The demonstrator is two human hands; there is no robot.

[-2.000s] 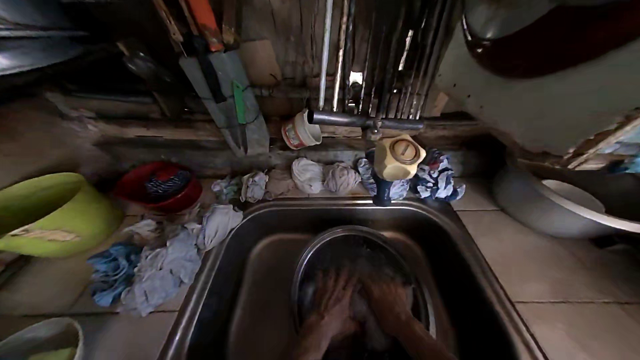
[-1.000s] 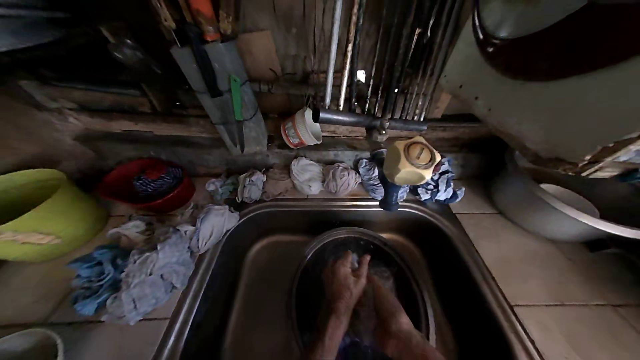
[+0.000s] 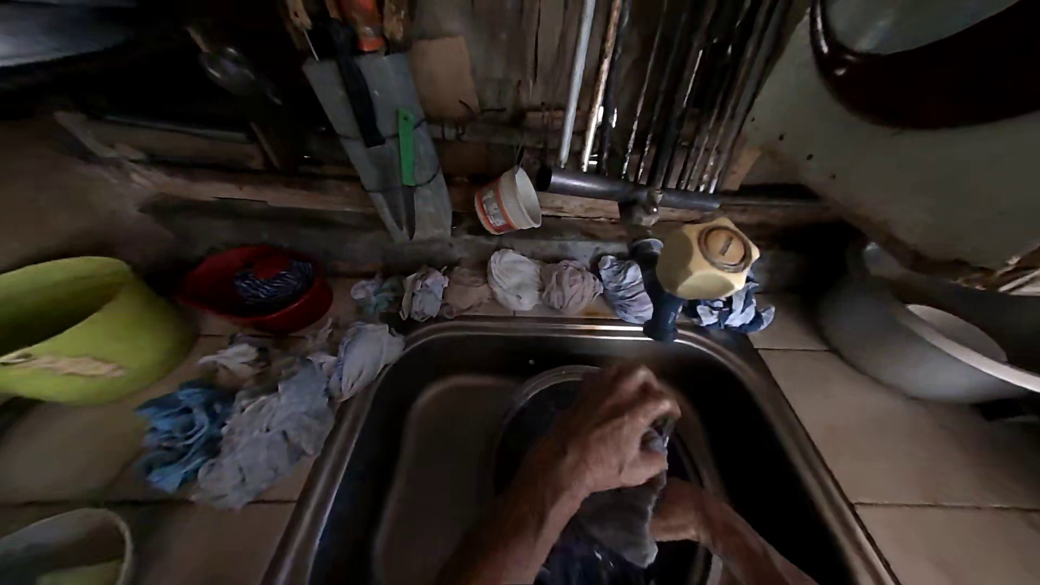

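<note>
Over a round metal basin [image 3: 561,375] standing in the stainless steel sink [image 3: 351,443], both hands grip a wet grey cloth [image 3: 621,520]. My left hand [image 3: 621,426] is uppermost, its fingers curled around the bunched upper part of the cloth. Lower and to the right, my right hand [image 3: 678,512] is closed at the cloth's side, its fingertips partly hidden behind the fabric. Dark contents, blurred, show in the basin beneath. Balled cloths [image 3: 514,280] sit in a row behind the sink's back rim, and a loose heap of grey cloths [image 3: 280,431] lies by its left rim.
A yellow faceted object [image 3: 705,260] sits above the dark tap [image 3: 662,313]. Left are a red bowl [image 3: 305,313] holding a striped item, a lime-green tub [image 3: 146,349] and a pale container [image 3: 122,536]. A large metal pot [image 3: 894,349] stands right. A white cup [image 3: 508,203] hangs behind.
Both hands, low in the basin before, have risen above it. The grey cloth now shows clearly between them.
</note>
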